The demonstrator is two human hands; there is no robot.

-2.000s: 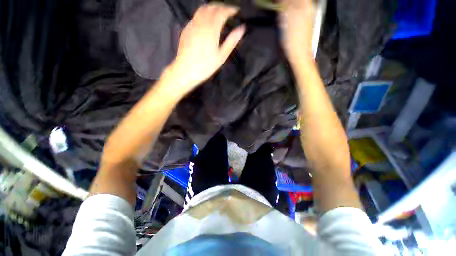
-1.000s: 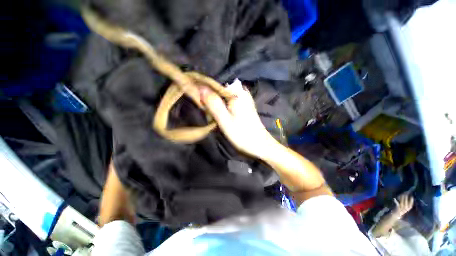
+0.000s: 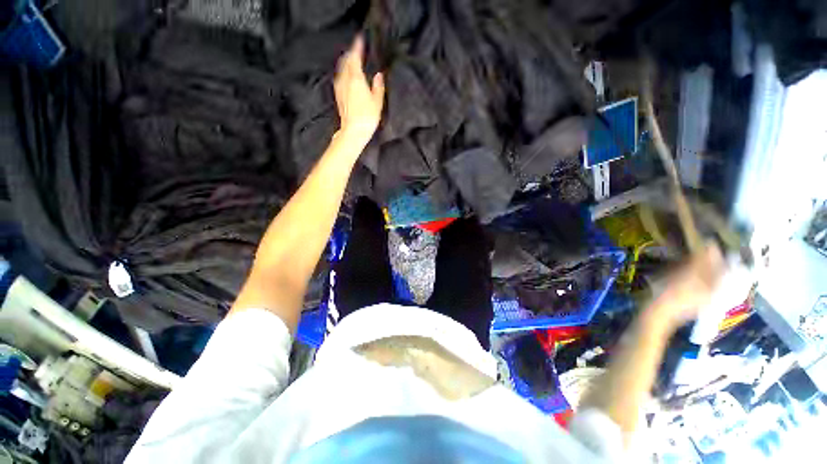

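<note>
Dark grey-brown garment pieces (image 3: 417, 100) lie in a large loose heap in front of me. My left hand (image 3: 359, 95) is over the middle of the heap, with thumb and fingers apart. Whether its fingertips touch the cloth is unclear. My right hand (image 3: 694, 283) is blurred, out at the right, away from the heap. It grips the lower end of a narrow tan strip (image 3: 673, 172), which trails upward. A small white tag (image 3: 120, 278) is on gathered dark cloth at the left.
A blue crate (image 3: 594, 308) with dark cloth stands right of my legs. A blue square panel (image 3: 611, 133) on a pale post is beyond it. Pale machine parts (image 3: 77, 390) are at lower left. A white surface (image 3: 793, 281) with red and yellow items beside it is at the right.
My right hand has swung from the cloth far to the right with the tan strip, now uncoiled. My left hand, hidden behind the cloth a second ago, now shows above the heap.
</note>
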